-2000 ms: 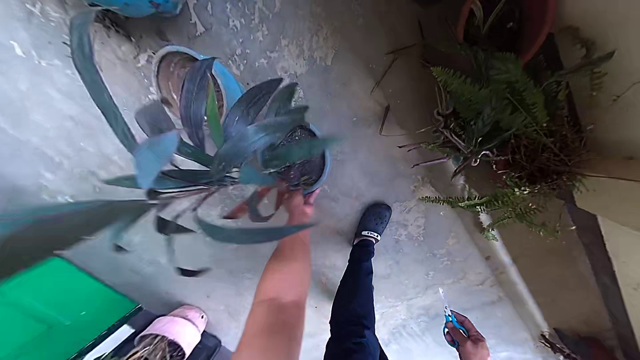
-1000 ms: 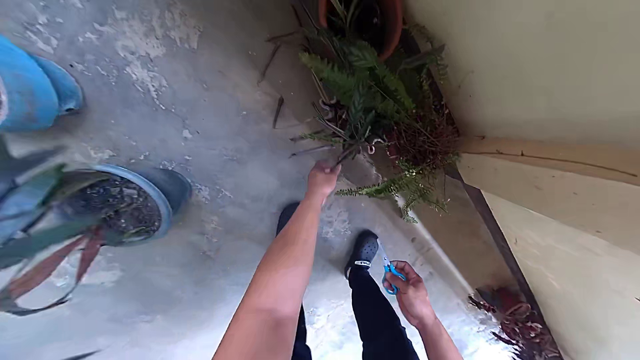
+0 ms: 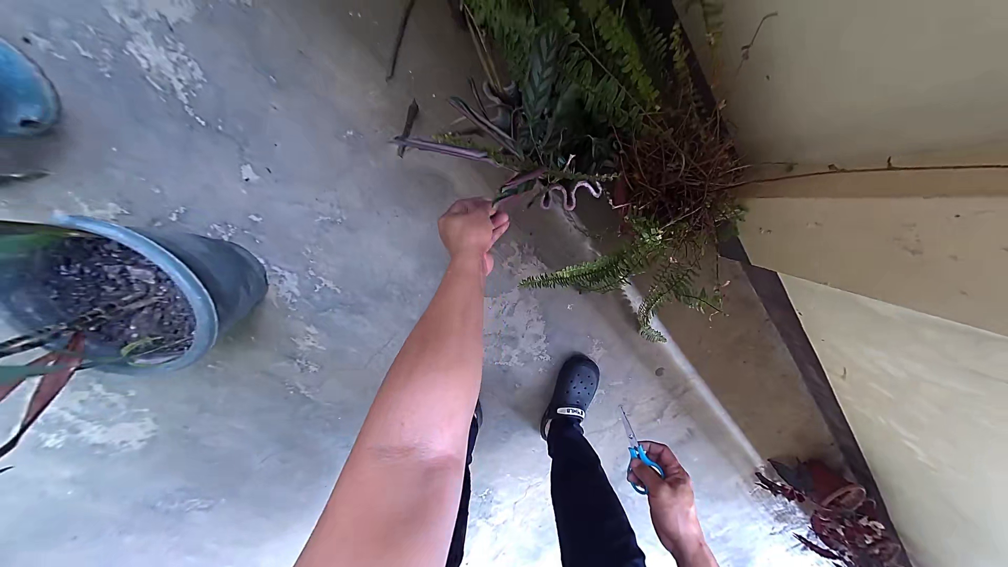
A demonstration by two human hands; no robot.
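My left hand [image 3: 472, 230] reaches out over the concrete floor, at the tip of a purplish-green leaf [image 3: 520, 185] that juts from the clump of plants by the wall. Its fingers are curled near that leaf; whether they pinch it cannot be made out. Low on the right, my right hand [image 3: 664, 484] holds scissors [image 3: 634, 449] by their blue handles, blades pointing up and away from me. A green fern [image 3: 591, 276] hangs to the right of my left hand, with dry brown stems [image 3: 681, 161] behind it.
A blue-grey pot of soil [image 3: 209, 295] stands at the left, and part of a blue container [image 3: 24, 90] shows above it. A cream wall [image 3: 882, 244] runs along the right. A reddish potted plant [image 3: 843, 496] sits at its foot. My clog [image 3: 576, 386] is between my hands.
Two seconds ago my left hand was at the rim of a pot with long-leaved plant; it has left that pot and moved over to the plants by the wall. The view has shifted right.
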